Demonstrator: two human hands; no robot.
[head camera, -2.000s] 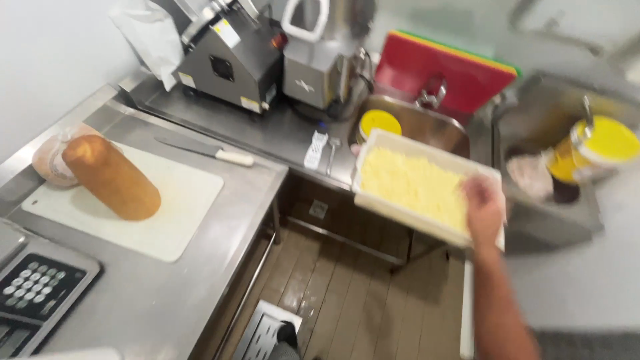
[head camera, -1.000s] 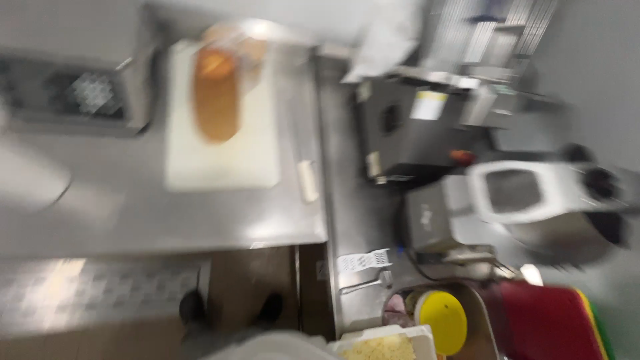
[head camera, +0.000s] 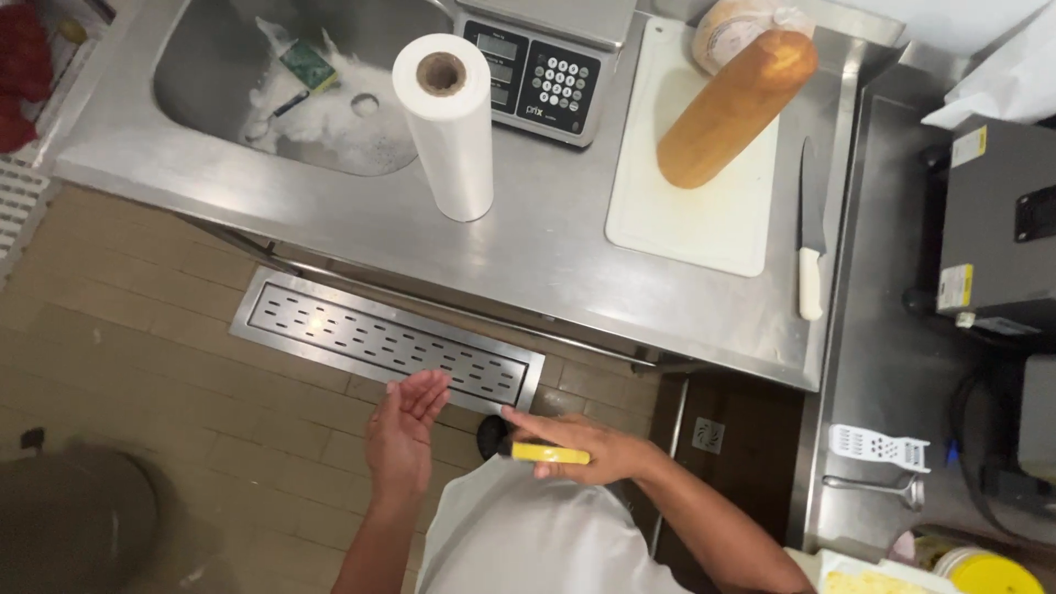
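My left hand (head camera: 404, 433) is held palm up over the floor, its fingers slightly curled and nothing in it. Beside it, my right hand (head camera: 582, 445) has a yellow object (head camera: 550, 454) against its fingers, perhaps a roll of tape; its exact kind is unclear. Beyond both hands, a roll of clear plastic film or bags (head camera: 458, 140) stands upright on the steel counter (head camera: 528, 239). A long orange-brown cheese or cured meat log (head camera: 737, 107) lies on a white cutting board (head camera: 689, 227), touching a wrapped round item (head camera: 730, 37). A knife with a white handle (head camera: 810, 285) lies right of the board.
A digital scale (head camera: 536, 74) stands behind the roll. The sink (head camera: 206, 107) at left holds suds and a green sponge (head camera: 308, 66). At right are a grey machine (head camera: 998, 206), a white grater (head camera: 879, 447), a tub of grated cheese (head camera: 866, 577) and a yellow lid (head camera: 994, 573). A floor drain grate (head camera: 388, 338) lies below.
The view has swung far left. Two seconds ago a hand was at the tub of grated cheese; now both hands are in front of my body, the right with a yellow object.
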